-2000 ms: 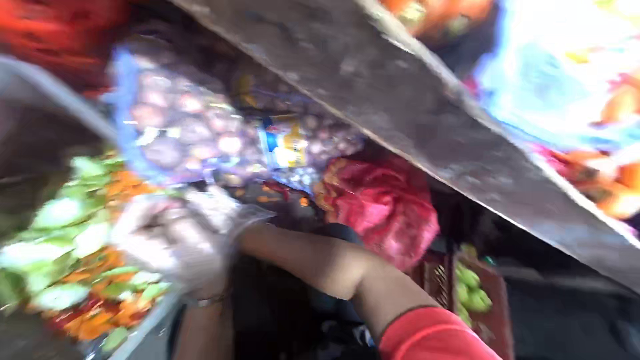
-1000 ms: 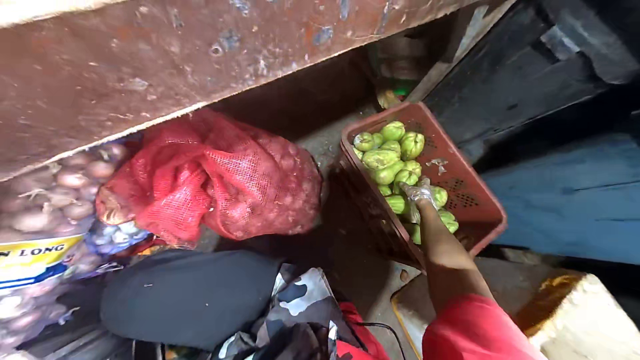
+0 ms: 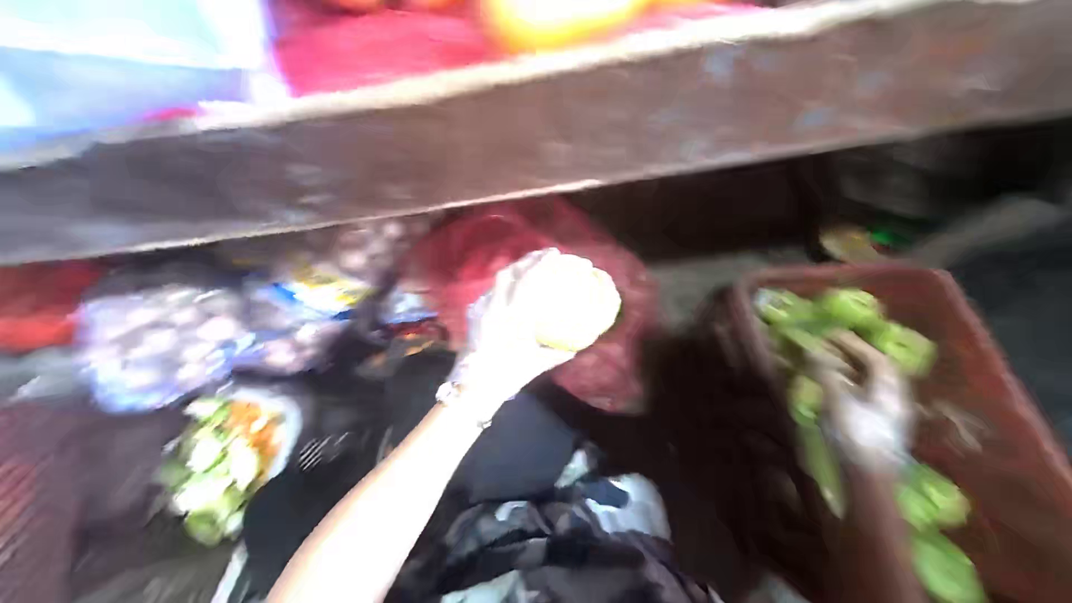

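Observation:
My left hand [image 3: 515, 322], in a thin clear glove and with a bracelet at the wrist, holds a pale, rounded vegetable [image 3: 578, 303], overexposed and probably a chayote, in front of a red mesh sack [image 3: 603, 360]. My right hand [image 3: 867, 402], also gloved, reaches down into a reddish-brown plastic crate [image 3: 997, 452]. Its fingers are on green chayotes [image 3: 850, 310] at the crate's left side. Blur hides whether the fingers close around one of them.
A thick painted wooden ledge [image 3: 502, 142] crosses above both hands. Mesh bags of onions [image 3: 167, 339] lie at the left, above a container of cut vegetables [image 3: 222, 461]. Dark cloth and patterned clothing are below the left hand.
My left hand, out of view one second ago, is now raised at the middle with a vegetable in it. My right hand is still in the crate. The view has swung left.

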